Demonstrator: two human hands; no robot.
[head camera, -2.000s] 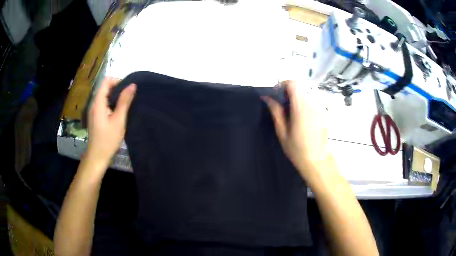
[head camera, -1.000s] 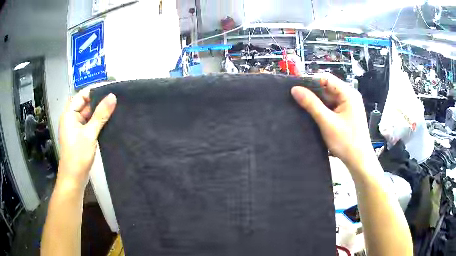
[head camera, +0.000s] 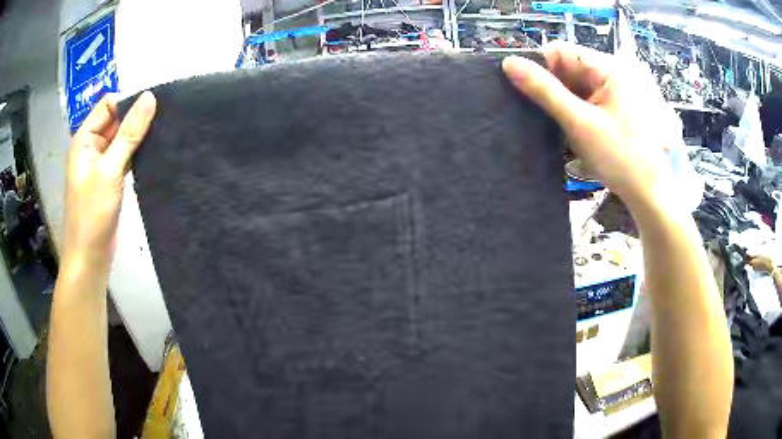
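Note:
A large charcoal garment panel (head camera: 480, 240) hangs upright in front of me and fills the middle of the view. My left hand (head camera: 103, 163) pinches its upper left corner between thumb and fingers. My right hand (head camera: 600, 120) pinches its upper right corner. A patch or pocket piece (head camera: 334, 274) of the same colour shows on the panel by its top edge and a vertical seam line on its right. The panel's lower end runs out of the picture.
Behind the panel at right are a white machine part with a dark label (head camera: 605, 296) and a tan card (head camera: 624, 377). A worn wooden table edge (head camera: 165, 390) shows at lower left. A blue camera sign (head camera: 89, 64) hangs at upper left. Piled cloth and another person's hand (head camera: 760, 263) are at far right.
The panel was low over the table, then was lifted upright. Since a second ago, its top edge sits higher in view and my hands are a little farther apart. Both hands still hold the corners.

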